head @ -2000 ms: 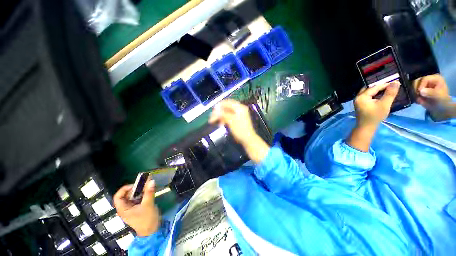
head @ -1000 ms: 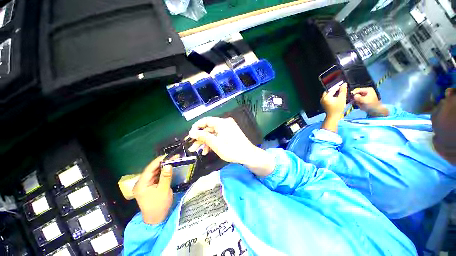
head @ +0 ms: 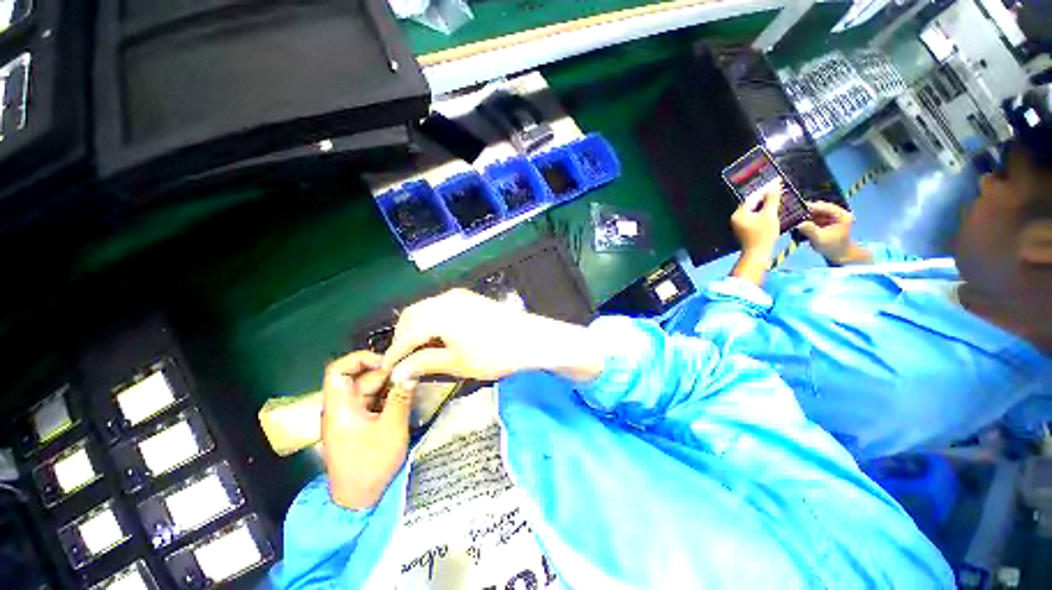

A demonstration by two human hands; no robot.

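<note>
My left hand (head: pixel 367 432) holds a phone body (head: pixel 433 398), mostly hidden behind the fingers; only a pale, yellowish edge shows below my right hand. My right hand (head: pixel 452 334) is over the top end of the phone, its fingertips meeting my left thumb. Whether it pinches a small part cannot be seen. The black work tray (head: pixel 542 277) lies partly under and behind my right hand. The blue parts bins (head: pixel 471 205) stand in a row beyond, holding small dark pieces.
Foam tray with phone bodies (head: pixel 194 504) at lower left. Large stacked black trays (head: pixel 254 69) at upper left. Yellow pad (head: pixel 291 423) beside my left hand. Small clear bag (head: pixel 617 228) right of the bins. A neighbour in a blue smock (head: pixel 831 357) holds a phone (head: pixel 756 173) at right.
My right hand has moved from near the bins down to the phone and now meets my left hand. The phone is more hidden. The view has turned, showing more of the neighbour's side.
</note>
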